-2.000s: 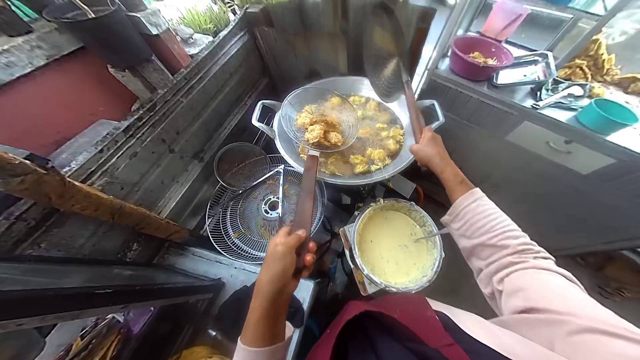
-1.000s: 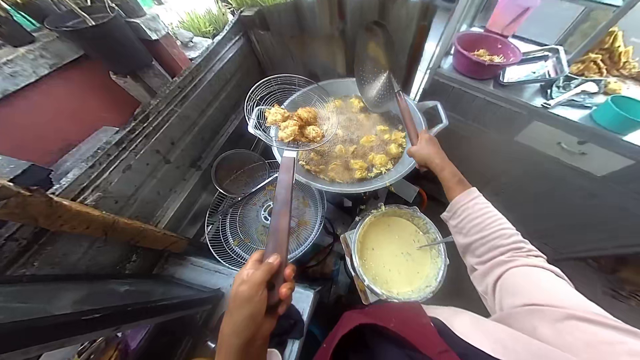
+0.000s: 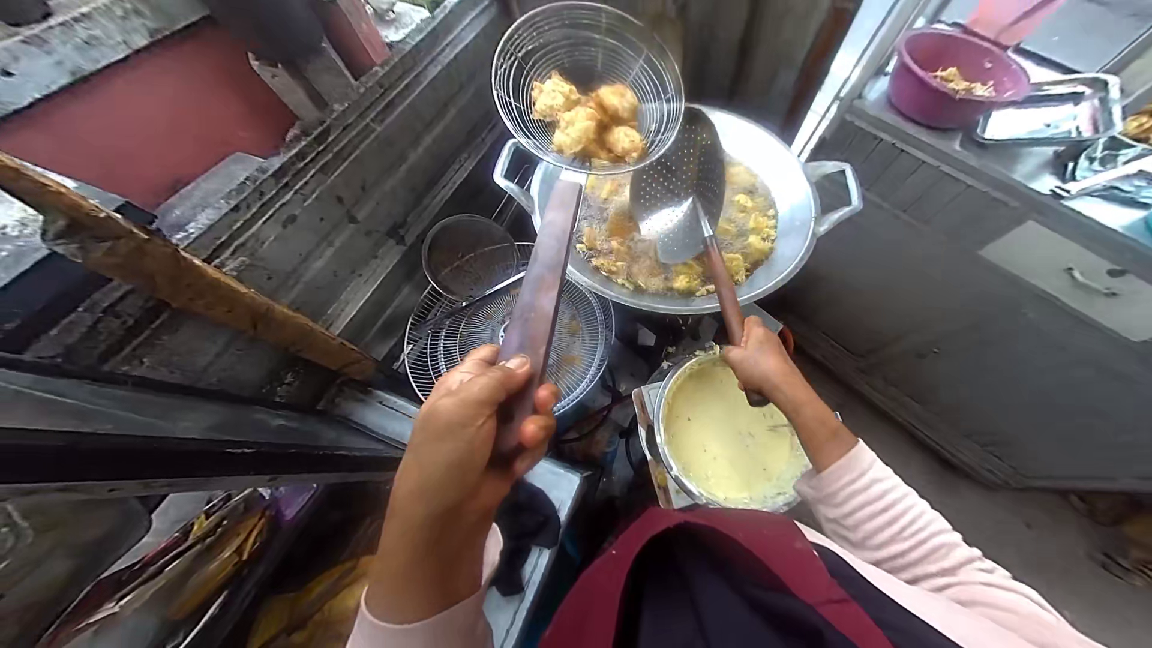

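Note:
My left hand (image 3: 481, 432) grips the wooden handle of a wire skimmer (image 3: 652, 54), raised above the left rim of a large metal wok (image 3: 792, 216). Several golden fritters (image 3: 580, 121) lie in its basket. My right hand (image 3: 765, 364) holds the dark handle of a perforated metal turner (image 3: 679, 193), whose blade is over the wok's oil. Many yellow fritter pieces (image 3: 688, 277) float in the bubbling oil; skimmer and turner hide some of them. Nearest my right hand, below it, stands a pot of pale yellow batter (image 3: 733, 441).
Left of the wok are a round wire rack (image 3: 450, 346) and a small strainer (image 3: 470, 256). A wooden beam (image 3: 198, 279) slants at left. On the right counter stand a purple bowl (image 3: 958, 76) and a metal tray (image 3: 1053, 108). A dark cloth (image 3: 526, 531) lies near my left forearm.
The skimmer with fritters has risen from over the wok, beyond its upper left rim. The turner has come down from the upper right to over the oil.

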